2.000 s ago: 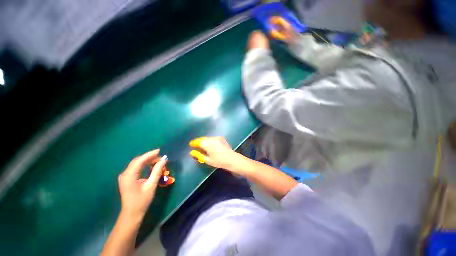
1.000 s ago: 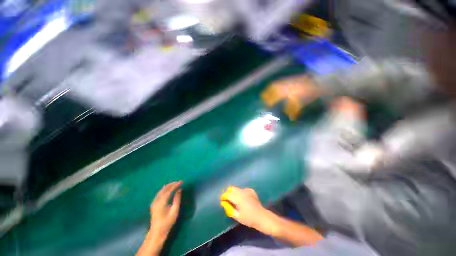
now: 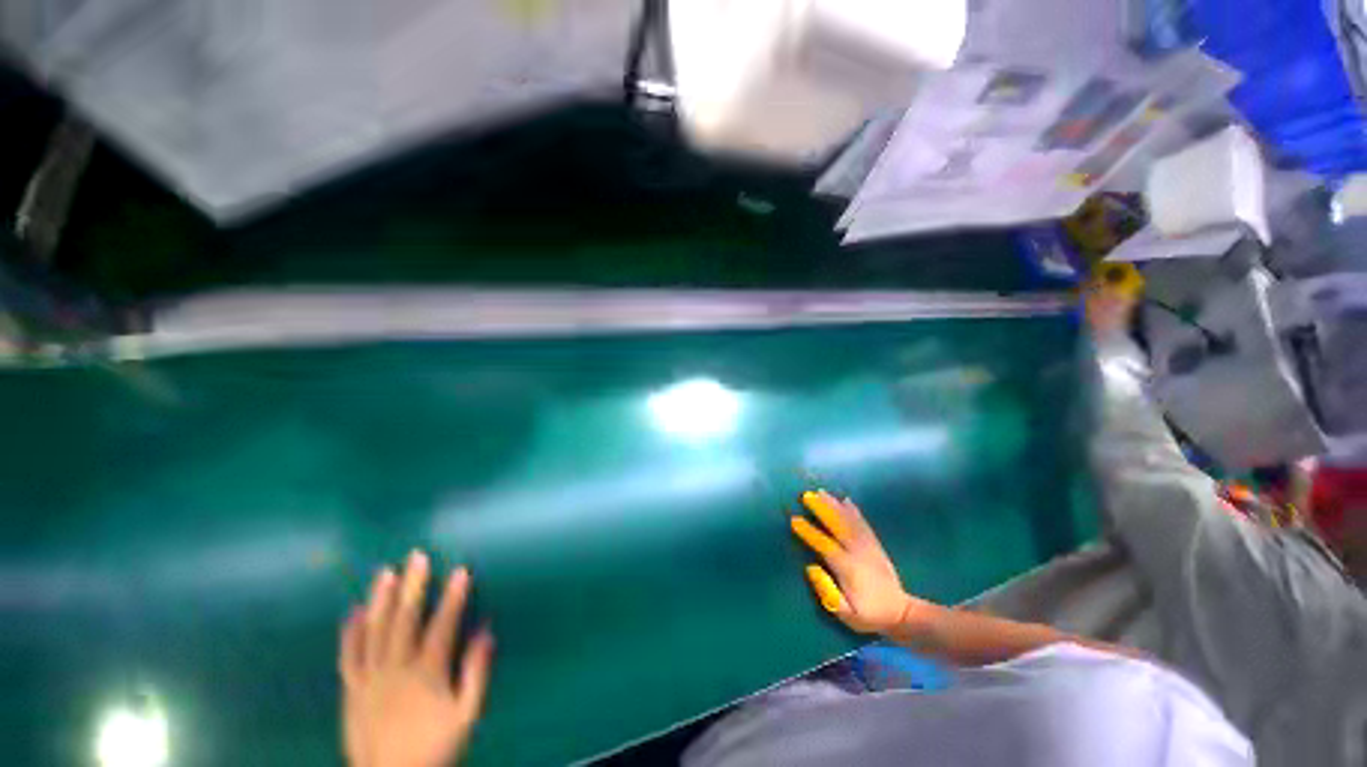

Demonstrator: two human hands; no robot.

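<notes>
My left hand (image 3: 408,671) is bare and lies over the green bench (image 3: 600,599) at the lower left, palm down, fingers apart and empty. My right hand (image 3: 858,562) is over the bench right of centre, with yellow finger covers (image 3: 819,514) on several fingers. Its fingers are spread and it holds nothing that I can see. No orange unit shows near either hand. Whether the hands touch the bench surface is hard to tell.
A neighbour's grey sleeve (image 3: 1147,450) reaches over the bench's right end, a yellow-covered hand (image 3: 1111,285) near the metal edging (image 3: 600,312). White printed sheets (image 3: 997,143) hang beyond the edging. A light blue stool part (image 3: 907,668) shows below my right forearm.
The view has swung right. Two seconds ago an orange unit was at my left hand; now it is out of sight. Both hands have opened with fingers spread. The neighbour's hand has moved to the far edging.
</notes>
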